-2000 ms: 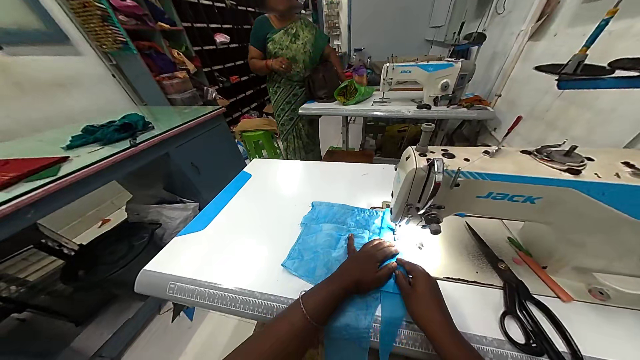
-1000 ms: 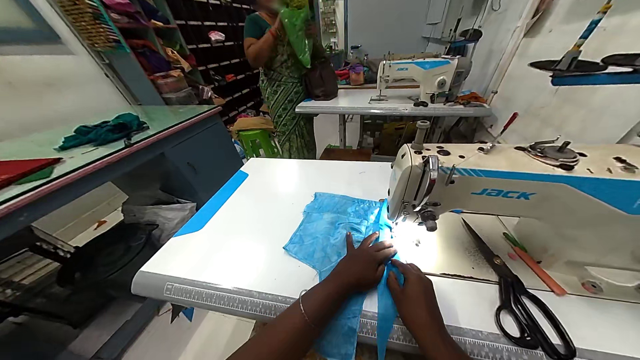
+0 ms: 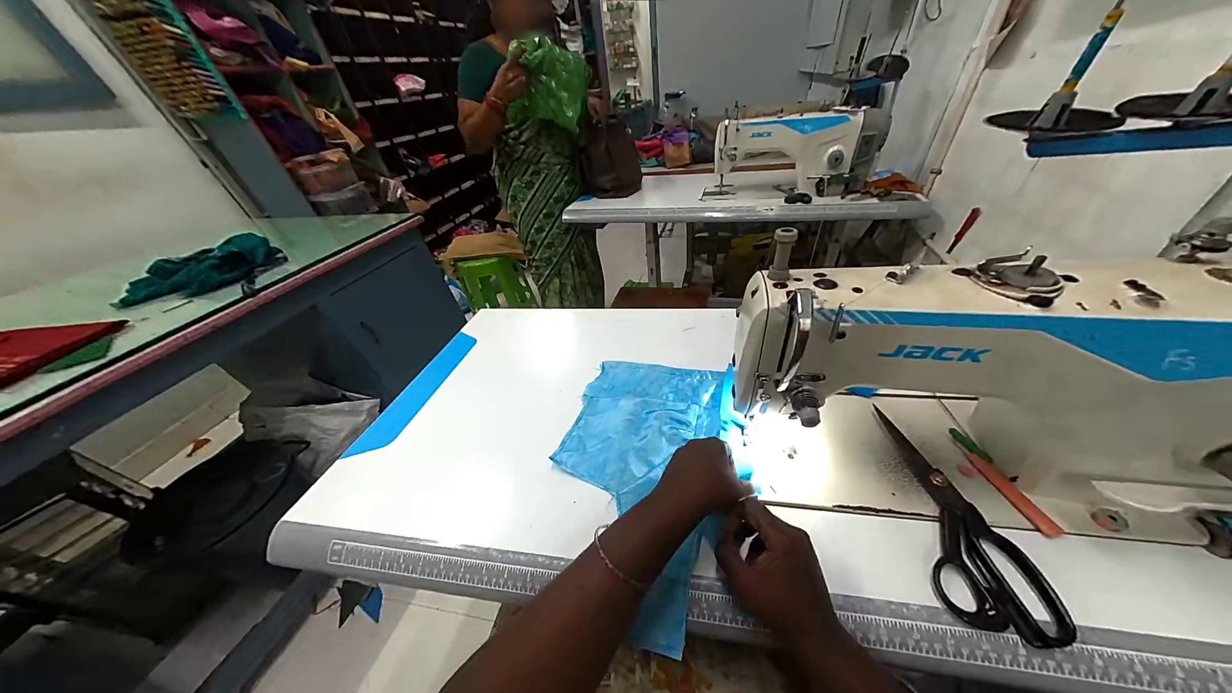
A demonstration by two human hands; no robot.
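Observation:
A light blue fabric piece point(image 3: 635, 423) lies on the white sewing table point(image 3: 414, 491), its right edge at the needle area of a Jack sewing machine point(image 3: 895, 346). A lower part of the fabric hangs over the table's front edge. My left hand point(image 3: 707, 476) is closed on the fabric just in front of the lit needle area. Close beside it, my right hand point(image 3: 770, 568) has thumb and fingertips pinched together at the fabric's edge. What lies between those fingertips is too small to tell. The presser foot is hidden by glare.
Black-handled scissors point(image 3: 982, 549) and an orange tool point(image 3: 1011, 496) lie right of my hands. A ruler strip point(image 3: 452, 568) runs along the front edge. Behind stand a second sewing machine point(image 3: 789, 144) and a person point(image 3: 539, 164) holding a green bag point(image 3: 549, 82). A glass-topped counter point(image 3: 318, 231) is at left.
My left hand has drawn its fingers in from lying spread on the fabric. My right hand's fingertips have come together. The person behind has raised a green bag, which lay on the far table two seconds ago.

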